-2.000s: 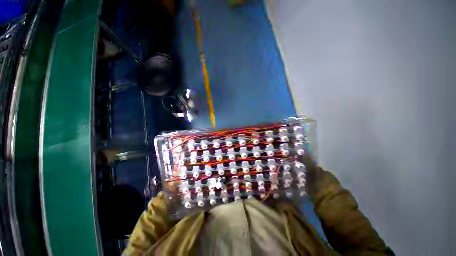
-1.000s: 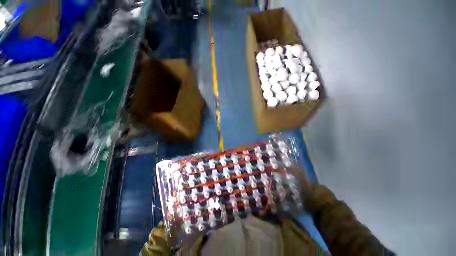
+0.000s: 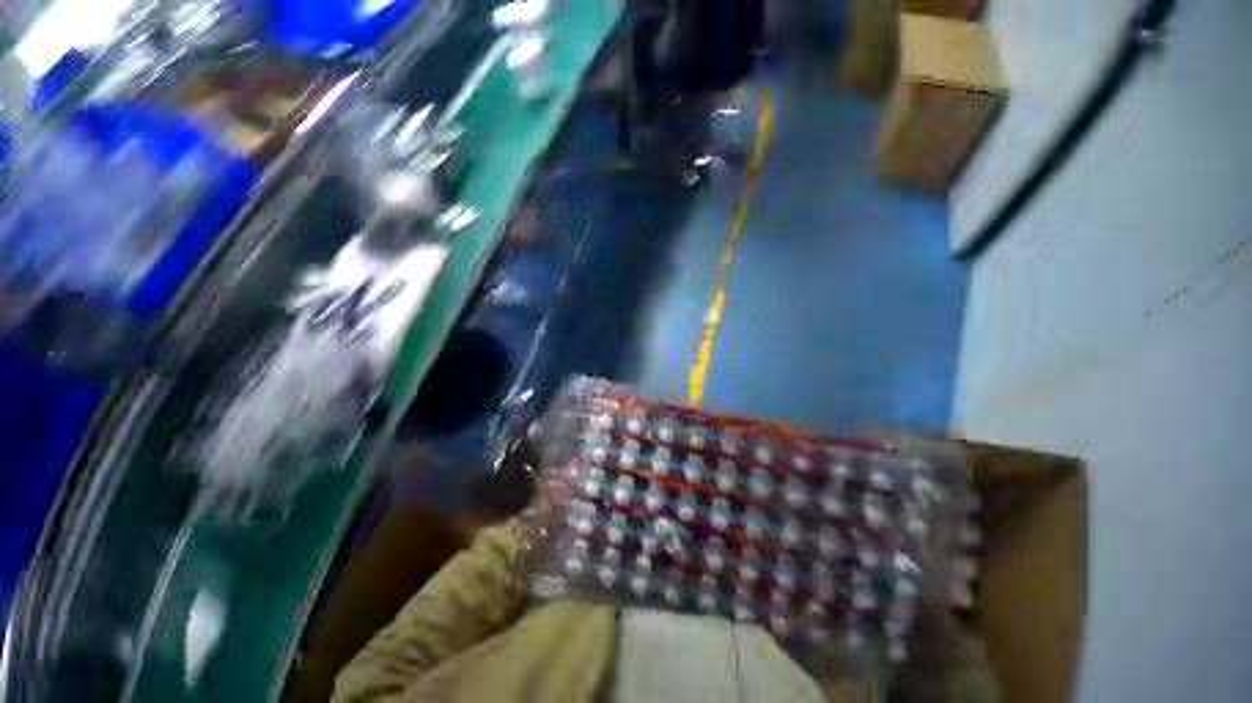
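Observation:
A clear plastic motor tray (image 3: 742, 515) is held in front of my body, tilted slightly down to the right. It carries rows of small silver-white motors with red wires. My left hand (image 3: 511, 492) is a dark blur at the tray's left edge, below which my brown sleeve shows. My right hand is hidden by the tray's right side; only a dim part of the sleeve shows under it. The tray is supported from both sides, but no fingers can be made out.
A green bench (image 3: 474, 227) runs along the left with blurred clear bags (image 3: 295, 398) and white parts on it. Blue bins (image 3: 179, 206) stand beyond. An open carton (image 3: 1037, 549) is at right, partly behind the tray; another carton (image 3: 941, 103) stands farther along the blue floor (image 3: 838, 302).
The view has moved forward and turned. The open carton at right is now beside the tray, the bench cuts diagonally across the left, and a farther carton has appeared. The tray is still held.

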